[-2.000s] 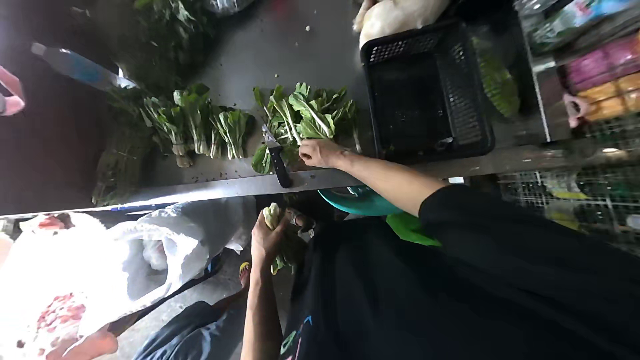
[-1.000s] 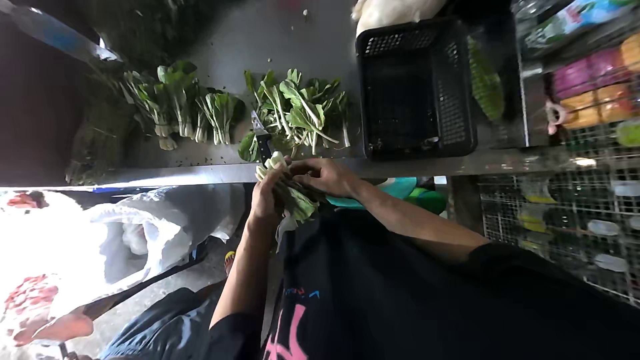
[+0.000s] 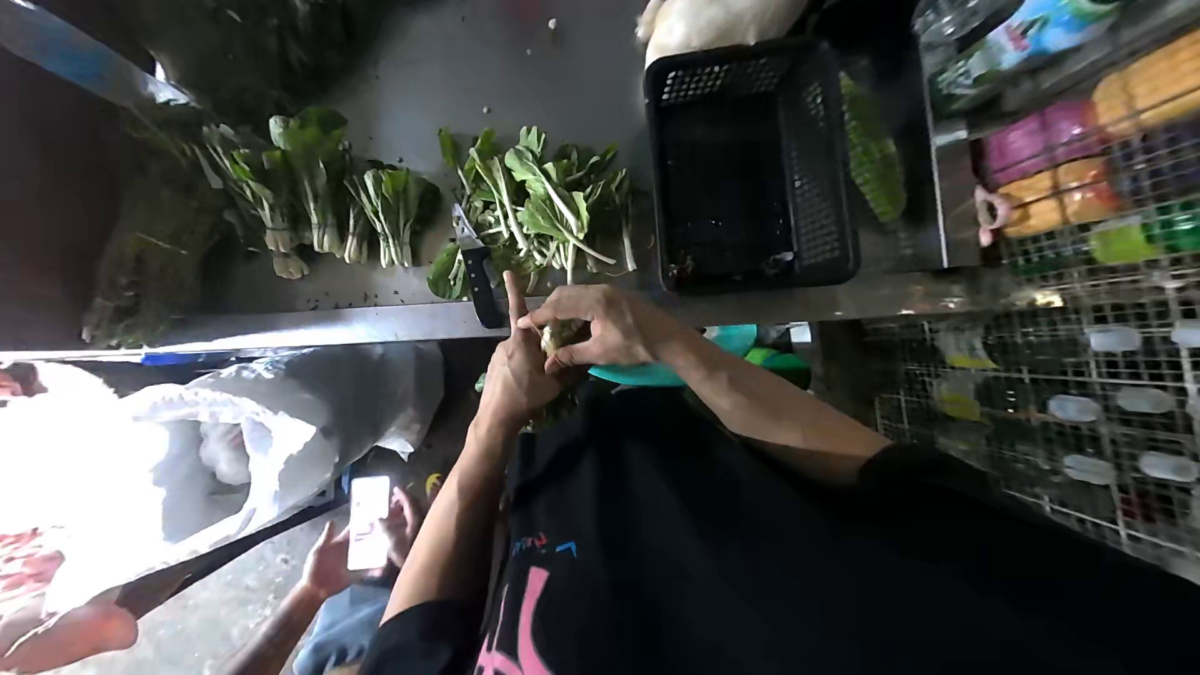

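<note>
My left hand (image 3: 516, 380) grips a bundle of leafy greens (image 3: 555, 339) at the table's near edge, its index finger stretched out. My right hand (image 3: 605, 326) closes its fingertips on the stem end of that bundle; a thin band or strand seems to lie between the hands, too fine to be sure. The leaves hang down, mostly hidden by the hands. Just beyond lies a knife with a black handle (image 3: 482, 286), against a loose pile of leafy greens (image 3: 539, 202). Left of it several bunches of greens (image 3: 319, 187) lie side by side.
A black plastic basket (image 3: 661, 187) stands right of the pile, beside a bitter melon (image 3: 872, 150). A metal table edge (image 3: 394, 322) runs across. White plastic bags (image 3: 281, 412) lie below left, near another person's hands holding a phone (image 3: 369, 523). A wire rack (image 3: 1059, 375) stands at right.
My right hand has moved from the loose pile to the bundle in my left hand. The knife and basket have stayed in place. Another person's hands with a phone have come into view.
</note>
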